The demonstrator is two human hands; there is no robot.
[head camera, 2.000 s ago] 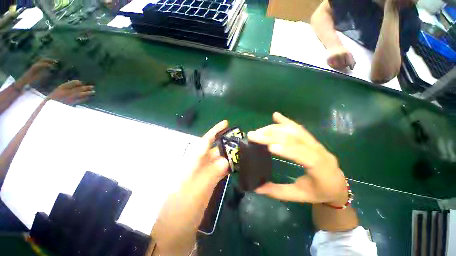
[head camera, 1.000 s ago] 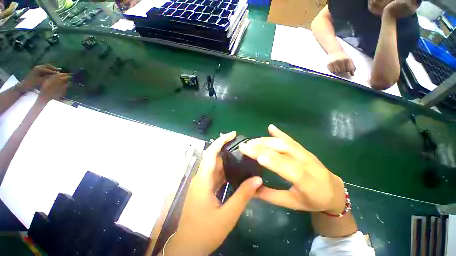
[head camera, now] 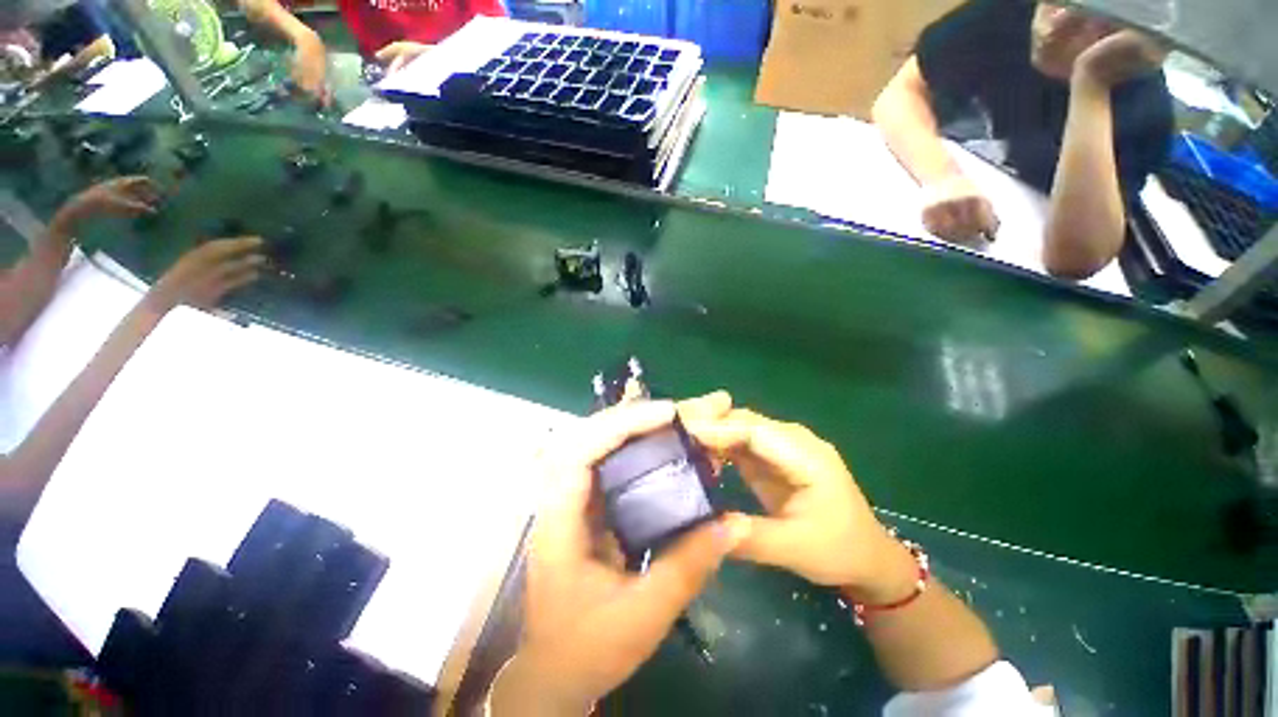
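A black plastic case is held between my two hands, its glossy outer face towards me; no board shows. My left hand grips its left side and lower edge, with the thumb along the bottom right. My right hand holds its right side, thumb at the lower right corner and fingers at the upper right. Small metal-like prongs show just beyond my left fingertips; I cannot tell whether they belong to the case. Stacked black cases lie on the white sheet at the left.
A green conveyor belt crosses in front, carrying an open case with a board and a black cord. Black compartment trays are stacked behind it. Another person's hands are at the left; a person sits opposite. Layered boards stand far right.
The board inside the case was visible earlier and is now hidden; the black cover has come against it. The held case has turned its broad face towards me. Belt items have shifted right.
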